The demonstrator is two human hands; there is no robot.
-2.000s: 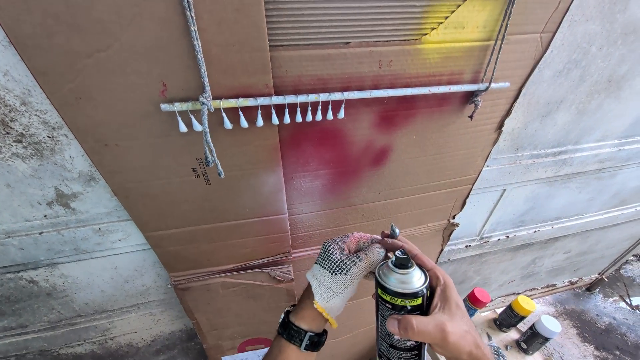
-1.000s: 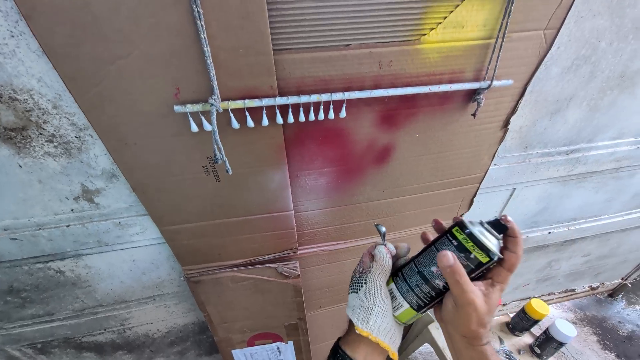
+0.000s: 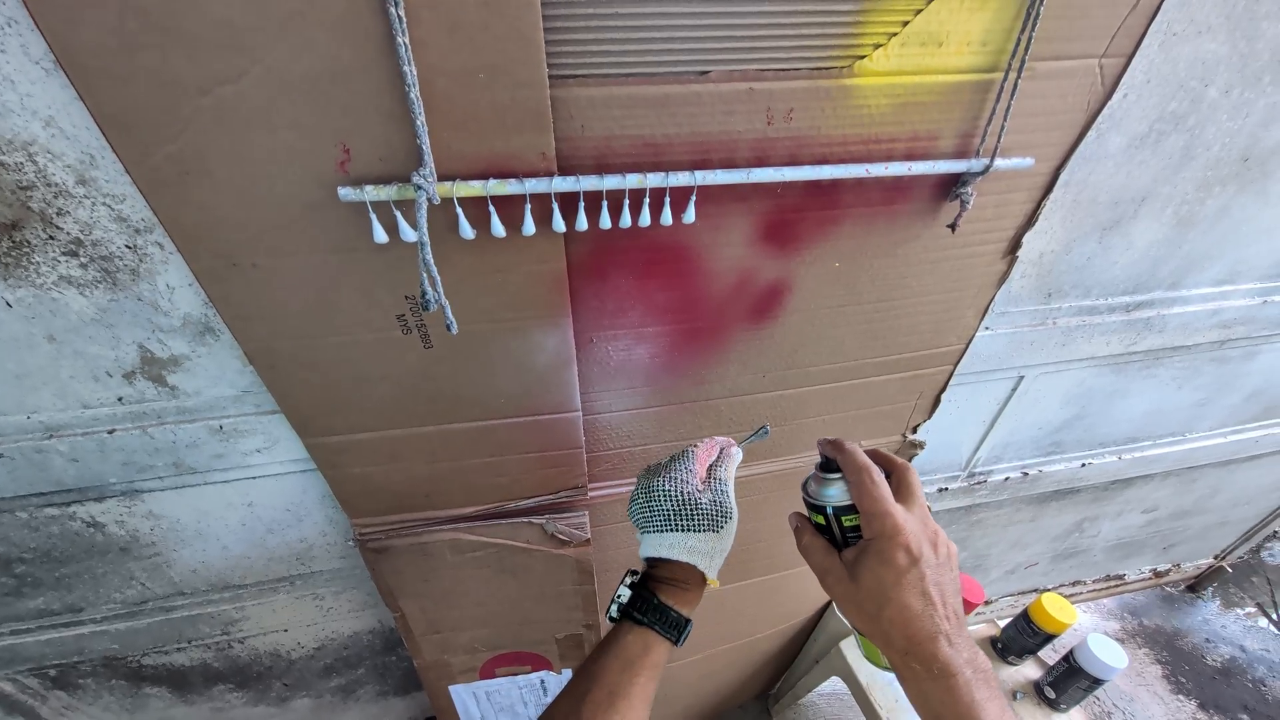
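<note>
My left hand (image 3: 688, 505), in a dotted knit glove, pinches a small metal teardrop-shaped piece (image 3: 757, 435) that sticks out to the right of its fingertips. To its right, my bare right hand (image 3: 890, 560) grips an upright black spray can (image 3: 832, 508), the index finger on the nozzle. A gap separates the can from the metal piece. Above both hands hangs a white-painted rod (image 3: 780, 174), with several white teardrop pieces (image 3: 558, 218) on small hooks along its left part. The lower part of the can is hidden by my right hand.
Knotted ropes (image 3: 424, 190) hold the rod before a cardboard sheet (image 3: 480, 400) with red and yellow paint. At lower right, a yellow-capped can (image 3: 1035, 628), a white-capped can (image 3: 1082, 672) and a partly hidden red cap (image 3: 970, 593) stand on a plastic stool (image 3: 850, 668). A paper (image 3: 508, 697) lies at bottom.
My right hand has turned the spray can from tilted to upright, with a finger now on its nozzle. My left hand has turned, so the metal piece points right rather than up.
</note>
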